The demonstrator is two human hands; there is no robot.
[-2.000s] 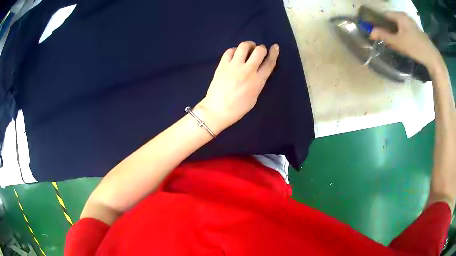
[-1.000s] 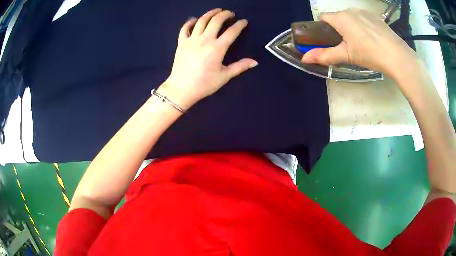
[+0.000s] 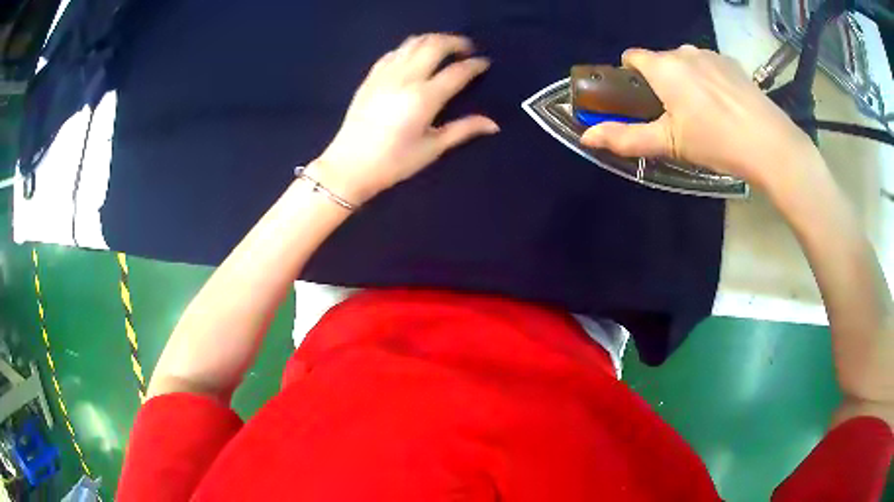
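Observation:
The dark navy garment piece (image 3: pixel 225 147) lies spread over most of the table, and its near right corner hangs over the front edge. My right hand (image 3: pixel 701 113) grips the brown handle of the steam iron (image 3: pixel 676 177). The iron's pointed silver plate lies on the navy cloth near its right edge, with the tip towards the left. My left hand (image 3: pixel 407 113) is on the cloth left of the iron, palm down, fingers apart and holding nothing. A gap separates it from the iron's tip.
The beige pressing board (image 3: pixel 769 260) shows at right. Dark hose and cable (image 3: pixel 809 74) run behind the iron, near a silver metal rest (image 3: pixel 841 54). White table cover (image 3: pixel 54 201) shows at left. The green floor (image 3: pixel 186 304) has yellow-black lines. A blue object (image 3: pixel 31 453) is at lower left.
The iron has moved from the beige board onto the navy cloth with my right hand. My left hand has moved left, away from the cloth's right edge. The camera view has shifted.

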